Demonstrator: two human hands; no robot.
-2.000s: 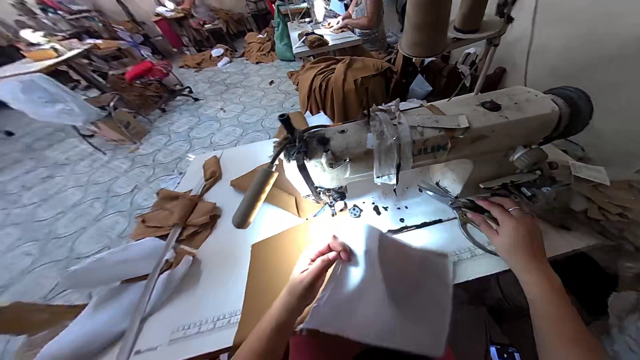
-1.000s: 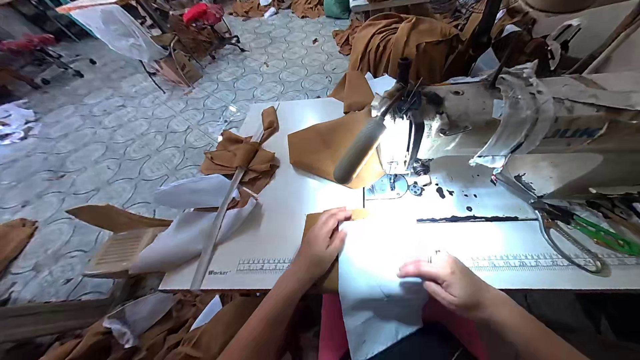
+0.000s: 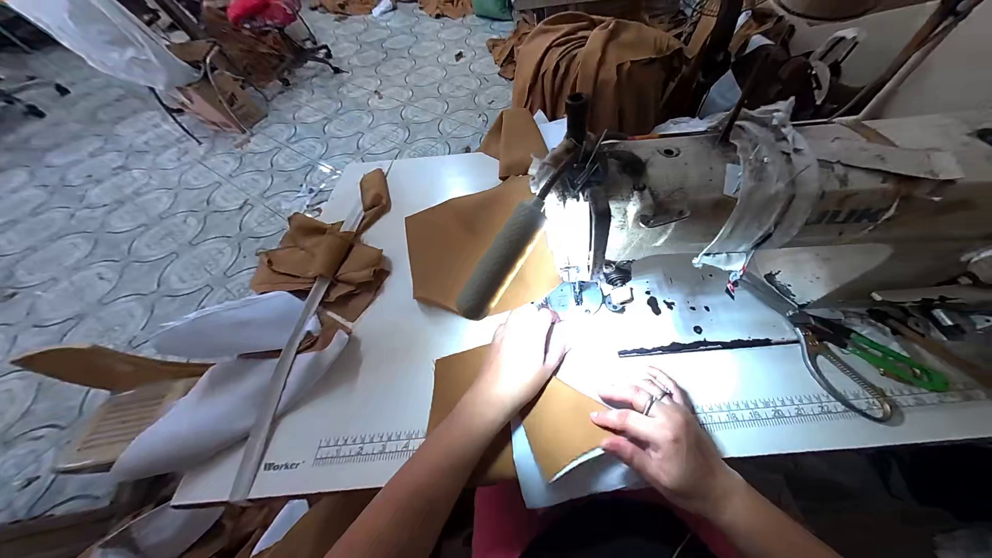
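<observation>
My left hand (image 3: 521,360) presses on brown fabric just in front of the needle and presser foot (image 3: 577,293) of a Juki sewing machine (image 3: 852,205); its fingertips are brightly lit and partly washed out. My right hand (image 3: 659,430) lies at the right edge of a brown fabric piece (image 3: 564,426), fingers slightly spread, with a ring on one finger. Under that piece is a white piece (image 3: 542,484), overhanging the table's front edge. Another brown piece (image 3: 457,380) lies beneath my left forearm. Whether either hand pinches the fabric is hard to tell.
Scissors (image 3: 845,380) and green-handled snips (image 3: 899,363) lie at the right. A lamp (image 3: 502,260) hangs over a brown panel (image 3: 442,240) left of the needle. Bunched brown cloth (image 3: 318,252) and white pieces (image 3: 240,329) lie by a metal strip (image 3: 283,372) on the left.
The scissors, in my right hand two seconds ago, now lie on the table. My left hand has moved up toward the needle. A brown piece now shows on top of the white one. The view has tilted down.
</observation>
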